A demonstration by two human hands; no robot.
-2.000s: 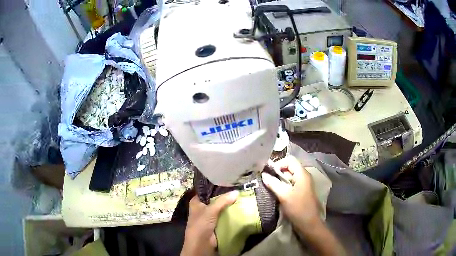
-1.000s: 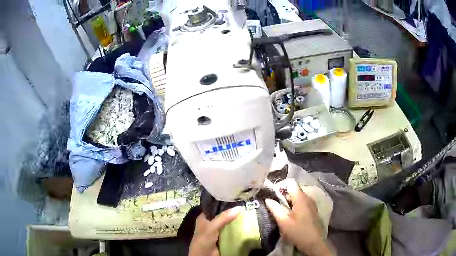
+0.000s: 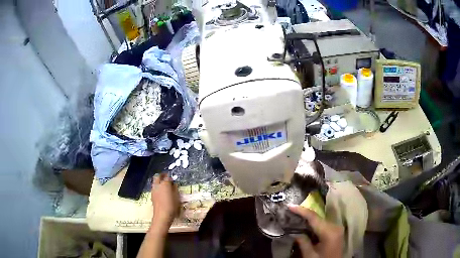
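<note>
The white sewing machine head (image 3: 252, 121) with blue JUKI lettering stands in the centre. The small metal work clamp (image 3: 277, 197) shows under it, above the machine bed's shiny rounded end (image 3: 271, 228). My right hand (image 3: 323, 233) holds the garment part, with its lime-green panel (image 3: 316, 203), just right of the bed; its fingertips are partly hidden. My left hand (image 3: 165, 199) is off the cloth, over the table's left side, with fingertips at the near edge of the loose white pieces (image 3: 182, 155). Whether it pinches a piece cannot be told.
A light-blue bag (image 3: 108, 101) of white pieces and a flat black phone (image 3: 135, 176) lie left. Thread cones (image 3: 364, 89), a parts tray (image 3: 335, 132), snips (image 3: 389, 121) and the control panel (image 3: 397, 84) stand right. Grey cloth (image 3: 373, 216) hangs at the front right. A pale bin (image 3: 60, 237) is lower left.
My left hand has let go of the garment and moved left to the white pieces. My right hand has drawn the garment rightward from under the head, exposing the bed. The view has shifted.
</note>
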